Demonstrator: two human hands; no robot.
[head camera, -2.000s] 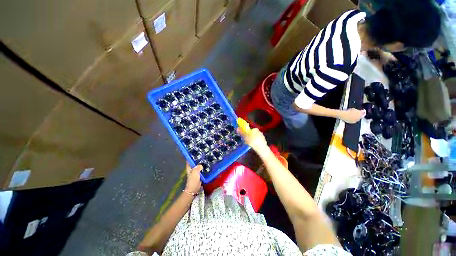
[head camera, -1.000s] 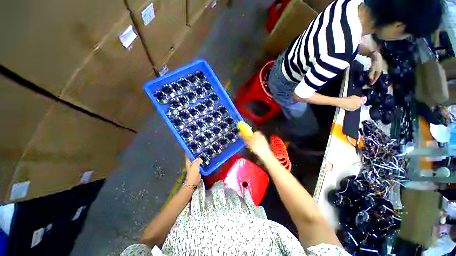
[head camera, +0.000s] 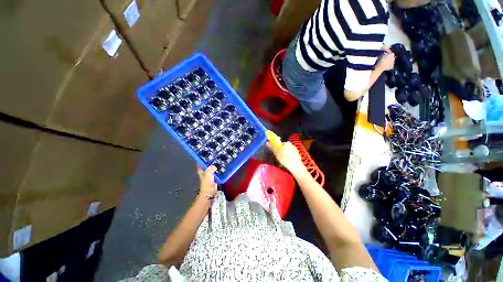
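Note:
A blue parts tray (head camera: 240, 99) is held tilted in front of me, with rows of small black-and-silver motors (head camera: 205, 118) in it. My left hand (head camera: 207, 180) grips the tray's near corner. My right hand (head camera: 287, 156) is closed around the yellow air blow gun (head camera: 273, 140) at the tray's right edge. The gun's nozzle cannot be made out. A red-orange coiled air hose (head camera: 306, 160) hangs just right of my right hand.
Tall brown cartons (head camera: 60, 71) stand on the left, black crates (head camera: 66, 242) at lower left. A red stool (head camera: 270, 190) is below the tray. A person in a striped top (head camera: 344, 33) sits at the bench (head camera: 358, 165), which holds wired black parts (head camera: 400, 193). Blue trays (head camera: 394, 261) lie lower right.
The tray and both hands have moved left and slightly up in view. The coworker and bench have shifted in the picture. Blue trays have come into view at lower right.

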